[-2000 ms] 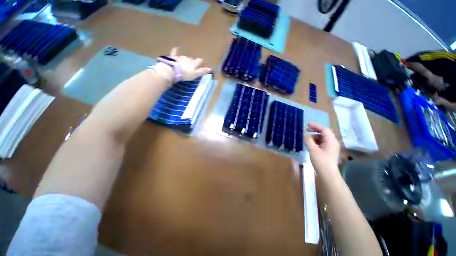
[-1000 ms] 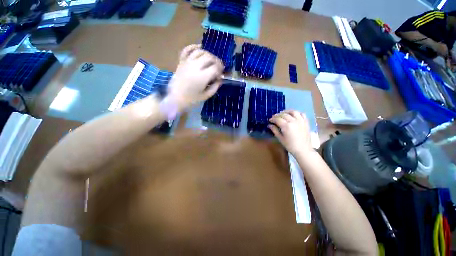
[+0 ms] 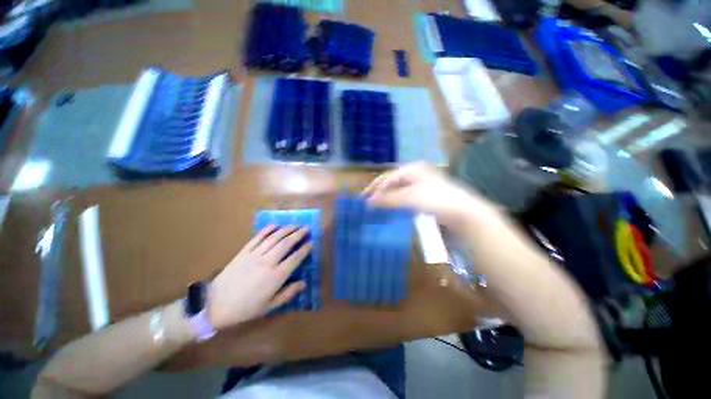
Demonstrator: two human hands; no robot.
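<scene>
Two blue half panels lie side by side on the brown bench in front of me, the left half panel [image 3: 310,226] and the right half panel [image 3: 373,261]. My left hand [image 3: 261,273] lies flat on the left one, fingers spread. My right hand [image 3: 417,191] is blurred at the top edge of the right one; whether its fingers grip the panel is not clear. Two dark-blue half-panel stacks, left [image 3: 300,117] and right [image 3: 369,125], lie on a grey mat [image 3: 421,125] beyond. A stack of finished panels with white edges [image 3: 168,121] lies at the upper left.
White strips lie at left [image 3: 93,265] and beside my right forearm [image 3: 430,238]. Ribbon bundles [image 3: 51,273] lie far left. A white tray [image 3: 470,93], a grey pot with black top [image 3: 491,167], yellow and red handles [image 3: 633,249] and a blue bin [image 3: 573,66] are on the right.
Two half panels now lie on the near bench. Both hands have moved from the stacks towards me, the left onto one panel and the right to the other's top edge. The view has shifted.
</scene>
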